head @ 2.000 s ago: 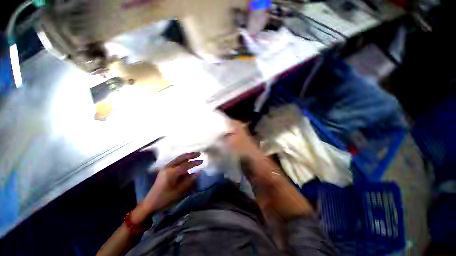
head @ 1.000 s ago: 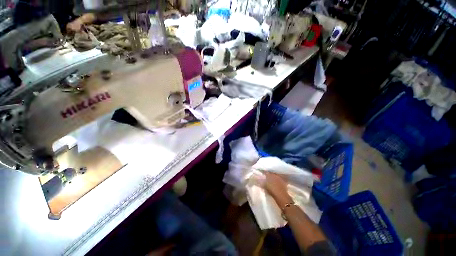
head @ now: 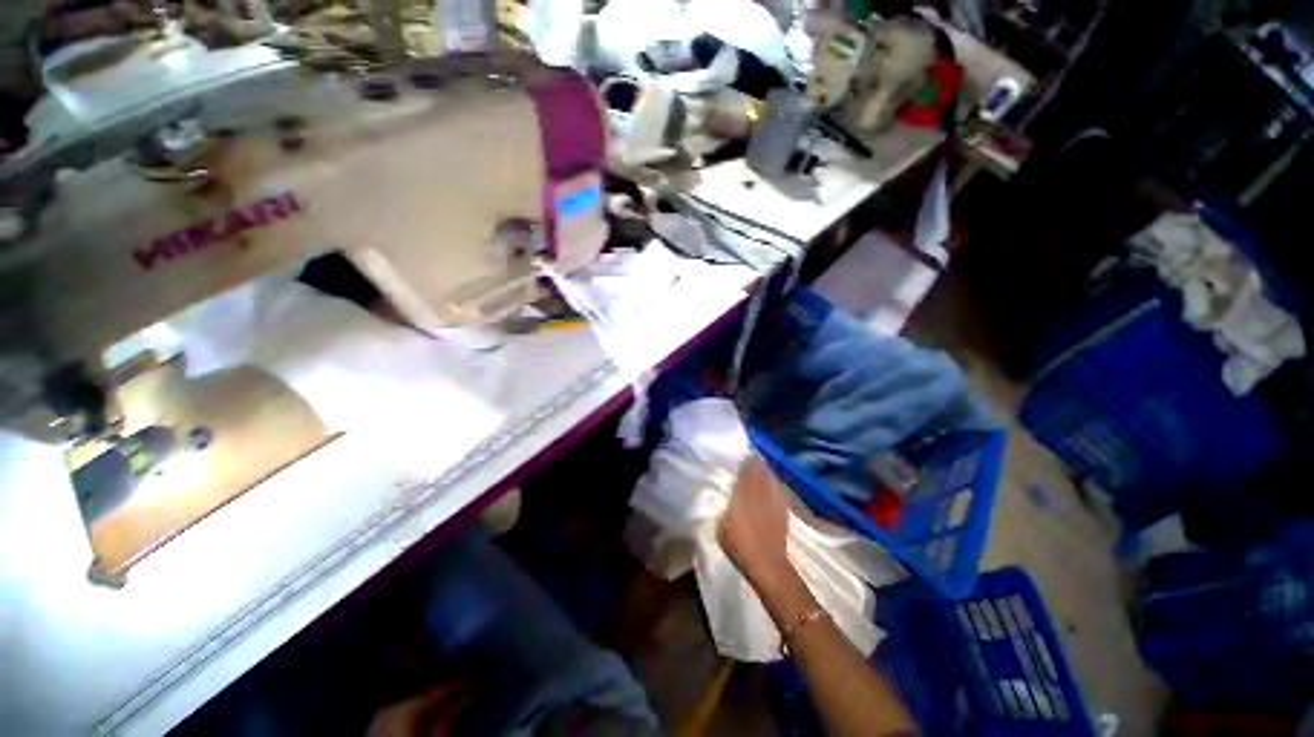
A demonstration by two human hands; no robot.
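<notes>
White fabric pieces (head: 728, 583) lie bunched, with folds spread out, at the blue crate beside the table. My right hand (head: 757, 526) is on them from above, with the cloth gathered at the fingers; the fingertips are partly hidden. A blurred skin-coloured shape at the bottom edge, left of centre, may be my left hand (head: 418, 710); it is cut off and dim, so its fingers cannot be made out. The cream sewing machine (head: 360, 195) with magenta lettering stands on the white table (head: 418, 475), its needle area over a tan plate (head: 238, 446) at the left.
A blue crate (head: 973, 504) with light-blue cloth (head: 872, 396) stands right of the table. Another blue crate (head: 1030, 655) is below it. More blue crates (head: 1153, 396) with white cloth stand at the far right. White strips (head: 634, 410) hang over the table edge.
My right hand has moved slightly up and left in view, and the white cloth under it is more bunched. Two seconds ago both hands were at cloth by the table edge.
</notes>
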